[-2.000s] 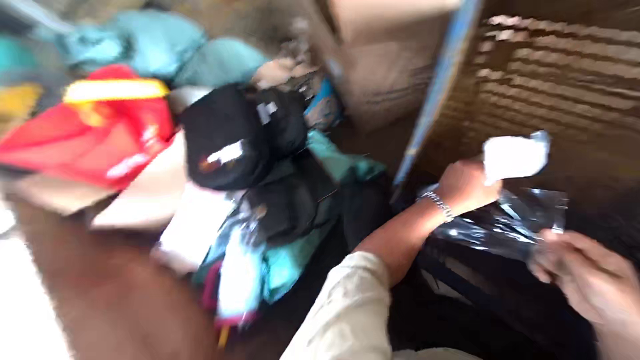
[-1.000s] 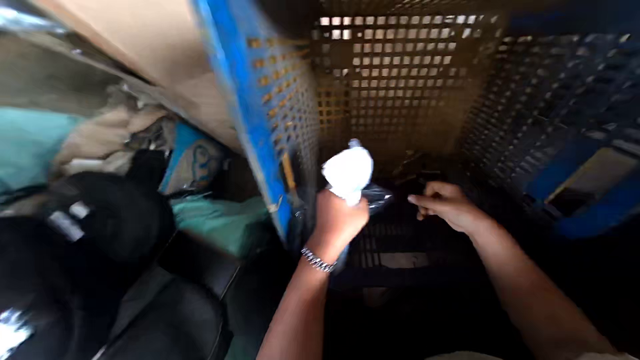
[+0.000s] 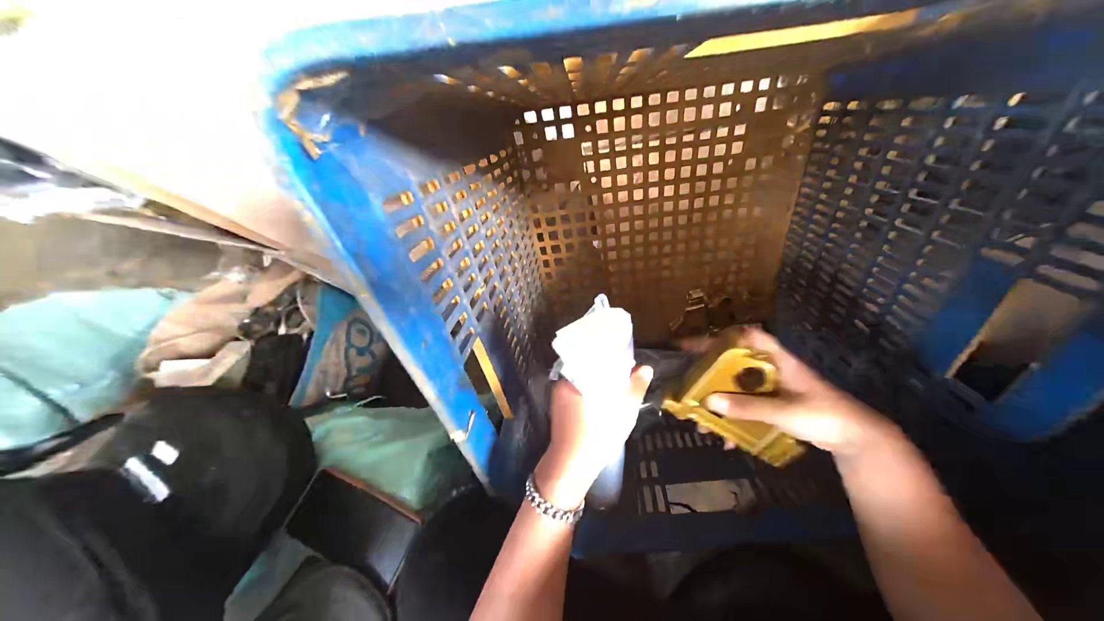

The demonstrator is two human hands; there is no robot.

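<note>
My left hand (image 3: 578,440), with a metal bracelet at its wrist, grips a bundle of white, partly see-through plastic (image 3: 599,349). To its right, my right hand (image 3: 798,401) holds a yellow part with a round hole (image 3: 746,388), thumb on its face; its exact kind I cannot tell. Both hands are inside a blue plastic crate (image 3: 345,207) with perforated walls. Small metallic pieces (image 3: 697,304) lie deeper in the crate, too blurred to name.
Left of the crate lie black caps (image 3: 233,457), a dark flat rectangular object (image 3: 354,526), green fabric (image 3: 388,444) and a blue and beige bag (image 3: 336,345). A pale cardboard sheet (image 3: 207,164) rises behind them. The crate's rim stands high at the left and back.
My right hand, which showed no yellow part one second ago, now holds it. My left hand still has the white plastic. The view has swung toward the crate.
</note>
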